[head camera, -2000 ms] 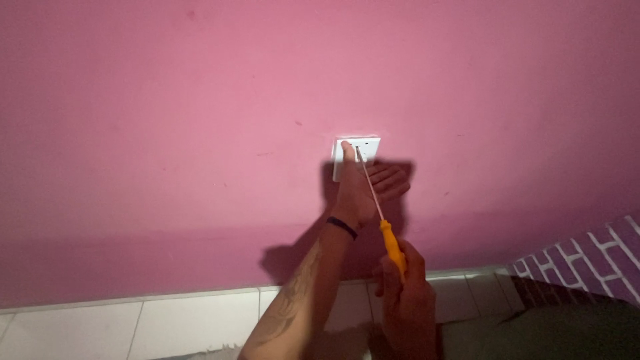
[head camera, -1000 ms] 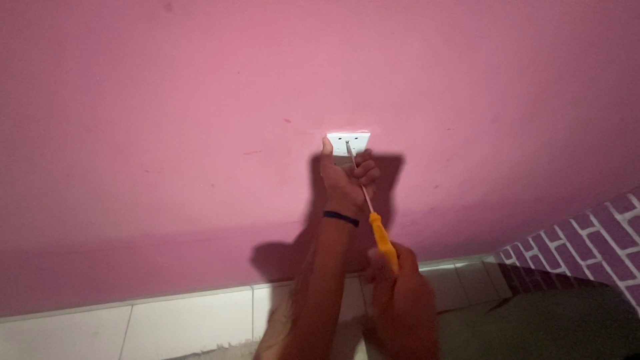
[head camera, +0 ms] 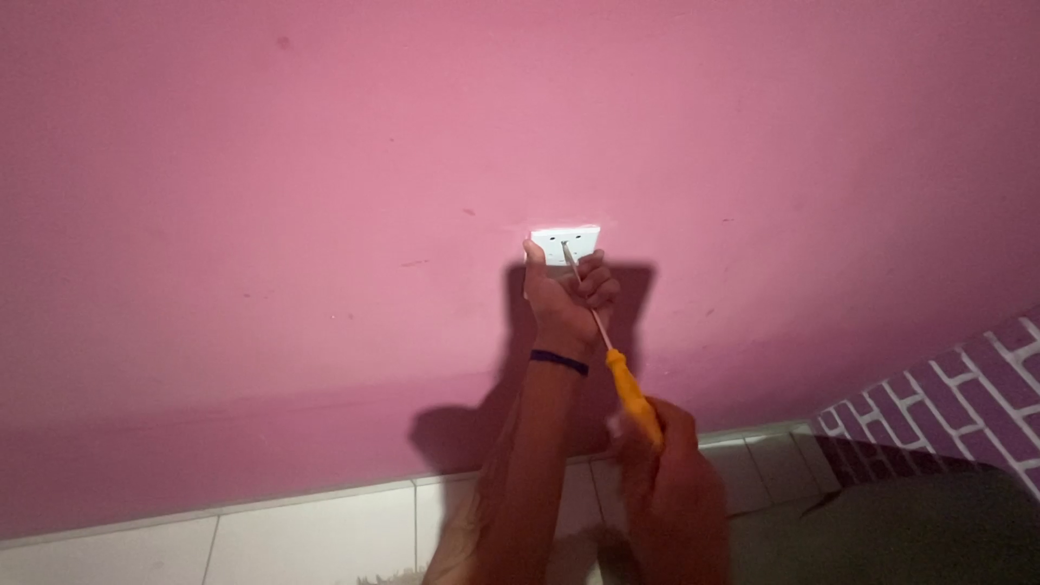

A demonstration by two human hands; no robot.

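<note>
A white wall socket plate (head camera: 575, 245) with small dark holes is on the pink wall. My left hand (head camera: 567, 299) grips the plate by its sides, thumb at the left edge and curled fingers at the right. A dark band circles that wrist. My right hand (head camera: 670, 471), partly blurred, holds the yellow handle of a long screwdriver (head camera: 630, 392) from below. The screwdriver's shaft runs up past my left fingers, and its tip is at the middle of the plate. The plate's lower part is hidden by my left hand.
White skirting tiles (head camera: 317, 528) run along the wall's foot. On the right stands a purple wall with a white brick pattern (head camera: 959, 398). A dark greenish-grey surface (head camera: 918, 528) lies at the lower right. Shadows of my arms fall on the pink wall.
Two seconds ago my left thumb lay across the plate's front with the other fingers extended; now the thumb is at its left edge and the fingers are curled at its right side.
</note>
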